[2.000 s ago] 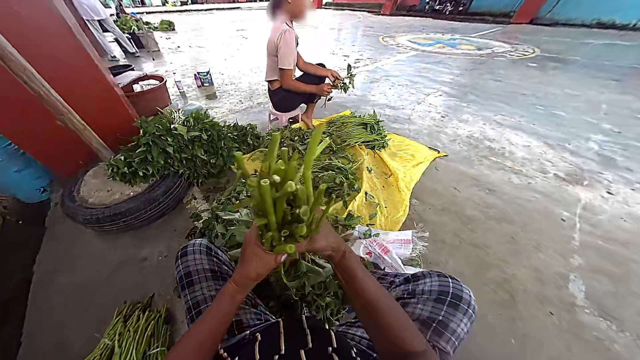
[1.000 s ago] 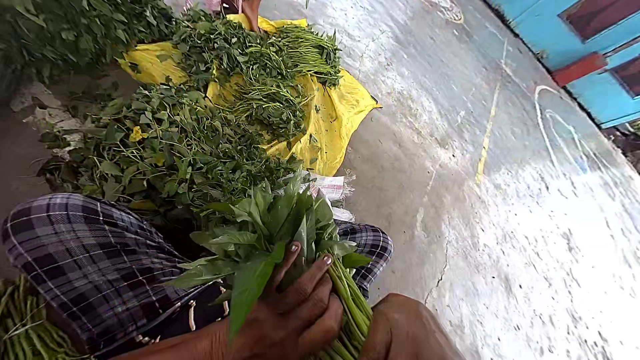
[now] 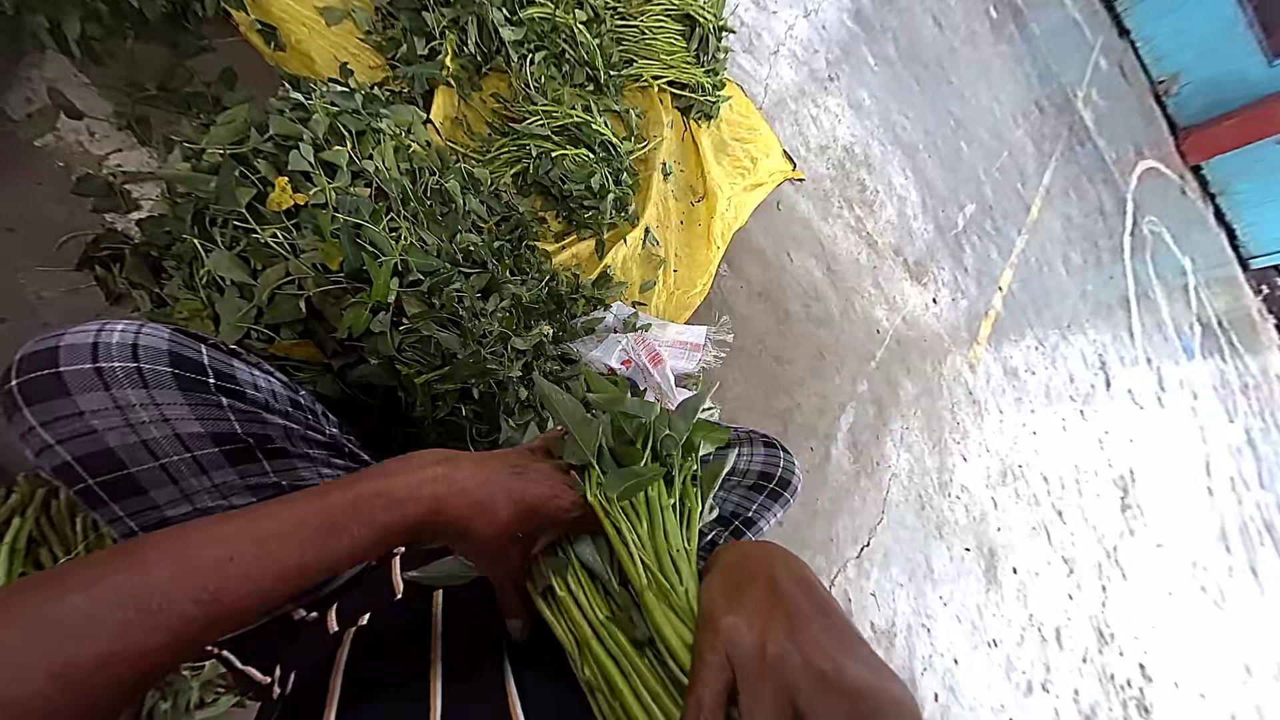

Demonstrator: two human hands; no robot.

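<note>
A bundle of leafy green stems (image 3: 640, 570) lies across my lap, its leaves pointing away from me and its stems running toward me. My left hand (image 3: 515, 500) grips it from the left just below the leaves, some fingers hidden behind the stems. At the lower right, my right hand (image 3: 775, 640) is closed round the stems' right side; the cut ends are out of view. Beyond my legs spreads a large heap of leafy vines (image 3: 340, 230). Past it, tied or gathered bunches of greens (image 3: 665, 50) rest on a yellow plastic sheet (image 3: 700, 190).
A white woven sack with red print (image 3: 650, 350) lies just past the bundle. More stems (image 3: 40, 525) lie left of my plaid-covered knee. Concrete floor (image 3: 880, 300) with painted lines extends to the right, up to a blue and red wall (image 3: 1220, 130).
The stems were upright, cut ends up, in both hands two seconds ago; now they lie leaves away from me. Since one second ago my left hand has shifted to the bundle's left side. The view has turned downward.
</note>
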